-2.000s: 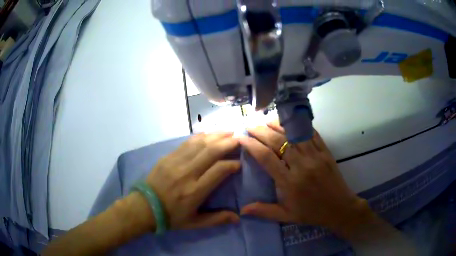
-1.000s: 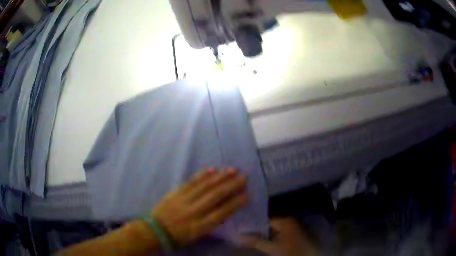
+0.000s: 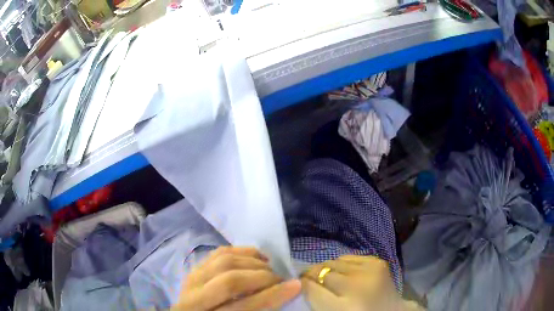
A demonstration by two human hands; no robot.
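Note:
The blue-grey garment panel [image 3: 188,140] runs from the needle area, over the table's front edge and down to my lap. A folded band [image 3: 252,146] runs along its right edge. My left hand [image 3: 234,282] and my right hand [image 3: 349,282] meet at the bottom of the view. Both pinch the band's edge between thumb and fingers, and both are cut off or blurred low down. The panel's upper end lies in bright light at the needle plate [image 3: 211,45]. The machine head is mostly out of view.
Layered cut panels [image 3: 91,97] lie at the table's left. The table's blue edge [image 3: 376,64] crosses the view. Snips [image 3: 407,8] lie at the back right. Below are a bin of cloth [image 3: 100,255], a striped bundle [image 3: 367,130], a tied grey bundle [image 3: 486,225] and a blue basket [image 3: 516,115].
The view has tilted down to my lap. My hands have moved from beside the needle down the panel, past the table edge, and now grip the band. The panel is drawn out straighter.

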